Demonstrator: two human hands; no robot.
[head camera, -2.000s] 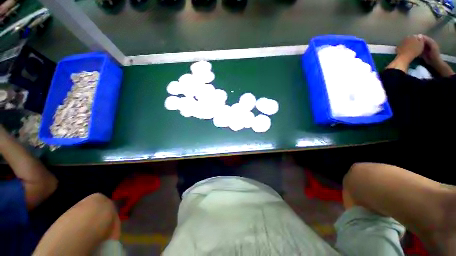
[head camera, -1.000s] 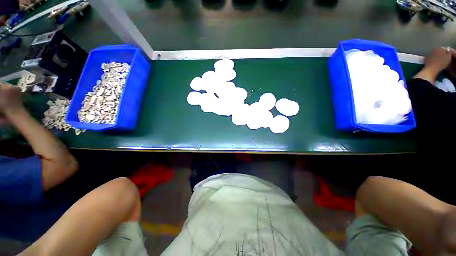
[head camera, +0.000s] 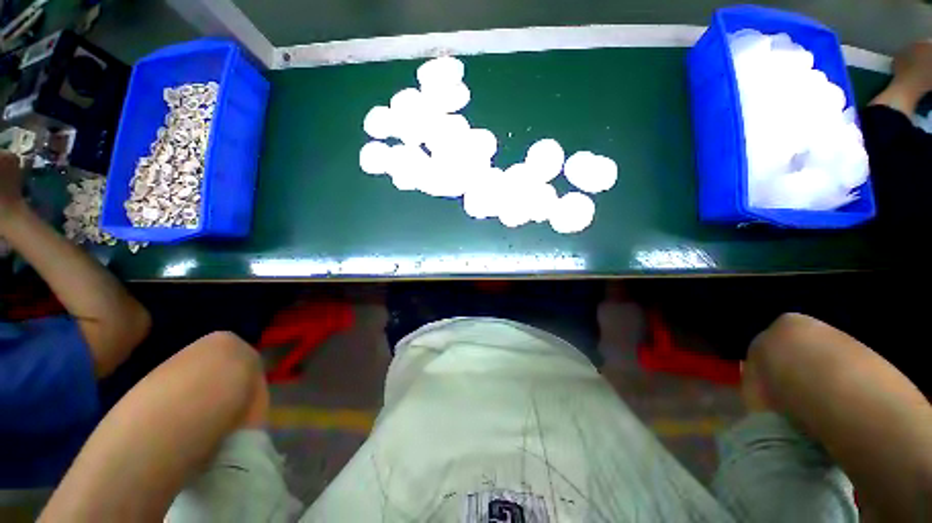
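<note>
White round pads (head camera: 439, 153) lie flat in a loose, overlapping cluster on the green bench top (head camera: 327, 204). A blue bin (head camera: 715, 153) on the right is heaped with white discs. A blue bin (head camera: 240, 143) on the left holds many small beige-grey pieces. My bent arms show at the lower left and lower right, with the elbows towards the bench. Both of my hands are out of the picture, so what they hold is hidden.
A dark box (head camera: 77, 82) and spilled small pieces (head camera: 87, 209) are beside the left bin. A pale guide rail (head camera: 491, 41) runs behind the pads. A neighbour's arm (head camera: 77, 266) is at the left, another person's arm (head camera: 904, 82) at the upper right. Red stools show below the bench.
The camera view has shifted, first sideways and then downward, so the bench now sits higher in the picture. The pads and bins keep their arrangement. My hands stay out of view.
</note>
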